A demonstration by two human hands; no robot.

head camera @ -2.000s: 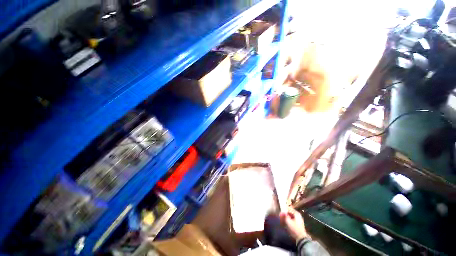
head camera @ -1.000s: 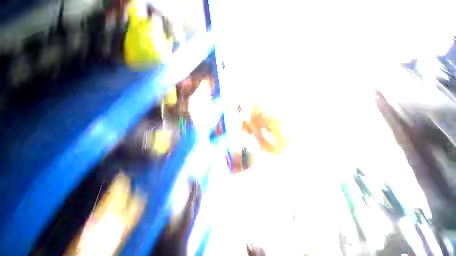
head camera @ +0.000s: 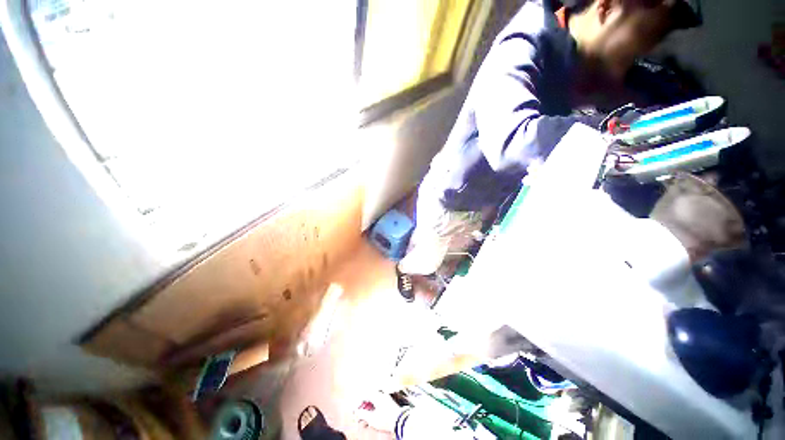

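Note:
A white-topped table (head camera: 594,284) lies ahead on the right. Two long oval devices with pale rims and blue faces (head camera: 676,120) (head camera: 689,155) stand side by side at its far right end. A dark blue, glossy rounded object (head camera: 714,348) lies at the table's right side. Neither of my hands can be made out. A small blurred pale patch with a red spot at the bottom middle is too unclear to name.
A person (head camera: 516,120) in a dark top bends over the table's far side. A blue stool (head camera: 392,234) stands behind them. Green material (head camera: 499,404) is below the near table edge. A bright window (head camera: 207,103) and cardboard (head camera: 224,284) are at left.
The view has swung away from the blue shelving to the window, the person and the white table. My right hand, seen two seconds ago by a carton, can no longer be seen.

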